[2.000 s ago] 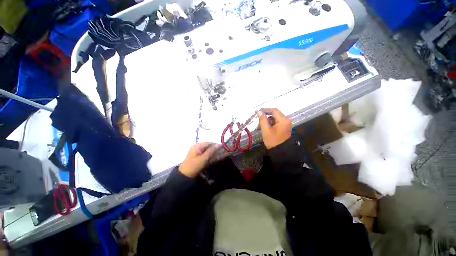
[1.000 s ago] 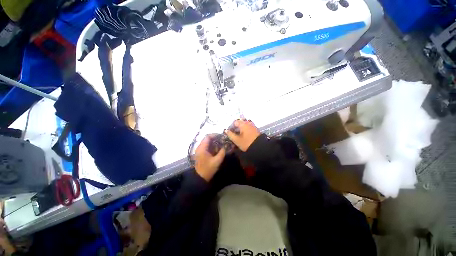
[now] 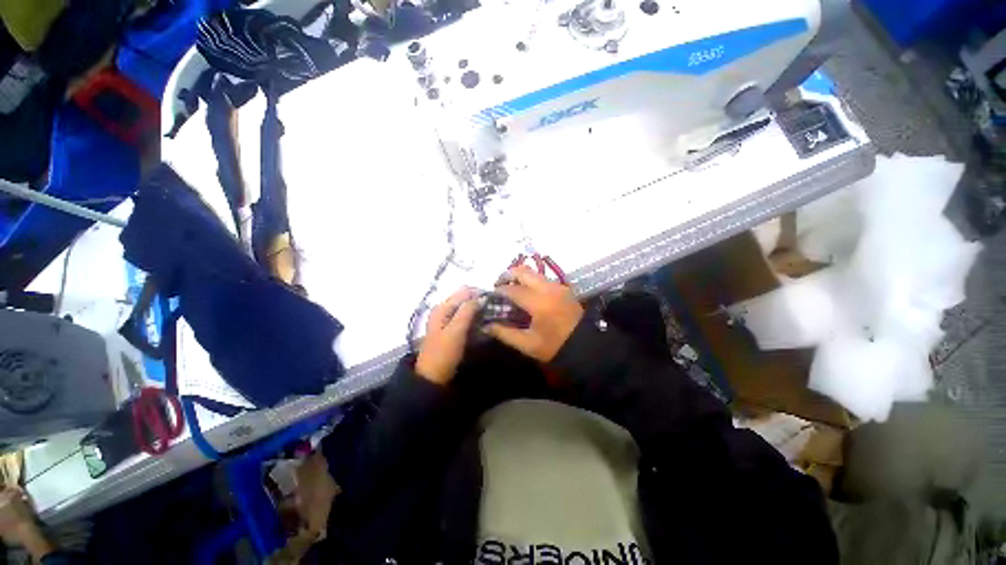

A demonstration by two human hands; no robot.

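My left hand (image 3: 443,340) and my right hand (image 3: 543,315) are close together at the table's front edge. Between them they grip a small dark piece (image 3: 499,313) with light marks; its exact shape is partly hidden by the fingers. Red scissors handles (image 3: 543,265) show just behind my right hand. A thin dark thread (image 3: 443,268) runs over the table from the needle area to my left hand. The white sewing machine (image 3: 651,99) with a blue stripe stands behind, its needle area (image 3: 482,193) beyond my hands.
A navy panel stack (image 3: 237,304) and narrow dark strips (image 3: 268,188) lie at left. A striped bundle (image 3: 259,50) is at the back. Other red scissors (image 3: 157,420) lie far left. White sheets (image 3: 883,287) are heaped at right. Another person's hand (image 3: 20,521) shows at lower left.
My hands have come together at the front edge, with the dark piece bunched between them. The red scissors handles, earlier in front of my hands, now show behind my right hand. Another person's hand has appeared.
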